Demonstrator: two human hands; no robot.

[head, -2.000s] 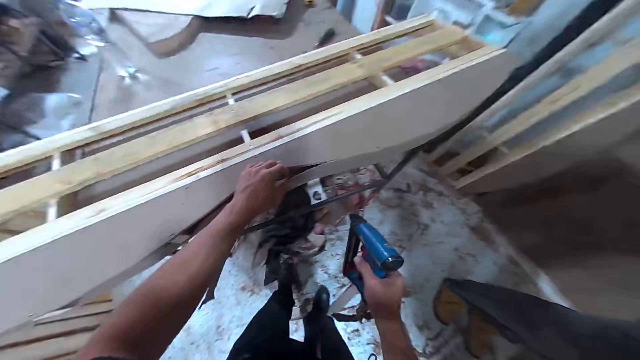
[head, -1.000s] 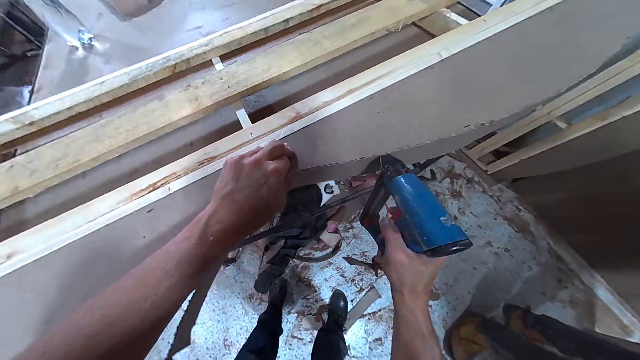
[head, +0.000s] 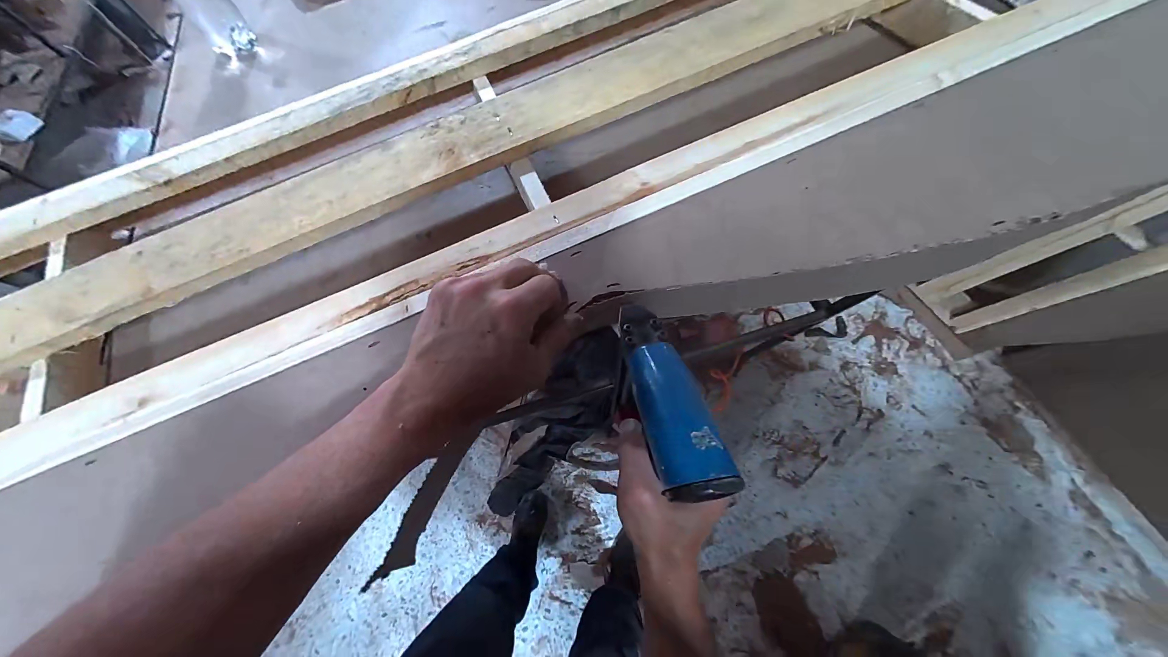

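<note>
A long wooden frame (head: pixel 429 146) with several rails crosses the view, its near side faced by a thin brown board (head: pixel 776 219). My left hand (head: pixel 497 338) grips the lower edge of that board, fingers curled round it beside a torn, dark split. My right hand (head: pixel 662 502) holds a blue pneumatic stapler or nailer (head: pixel 680 415) by its handle. The tool's nose is right at the board's lower edge, just right of my left hand; whether it touches cannot be told. Small staple marks dot the board.
Below lies a whitish floor (head: pixel 821 438) strewn with brown scraps, with an orange cord (head: pixel 725 379) and a dark metal bar (head: pixel 748 342) under the board. Another wooden frame (head: pixel 1058 265) stands at the right. Plastic wrap (head: pixel 114 151) lies at the upper left.
The blue tool has moved up to the board's lower edge, close beside my left hand. My left hand stays on the board. The view has come closer to the frame.
</note>
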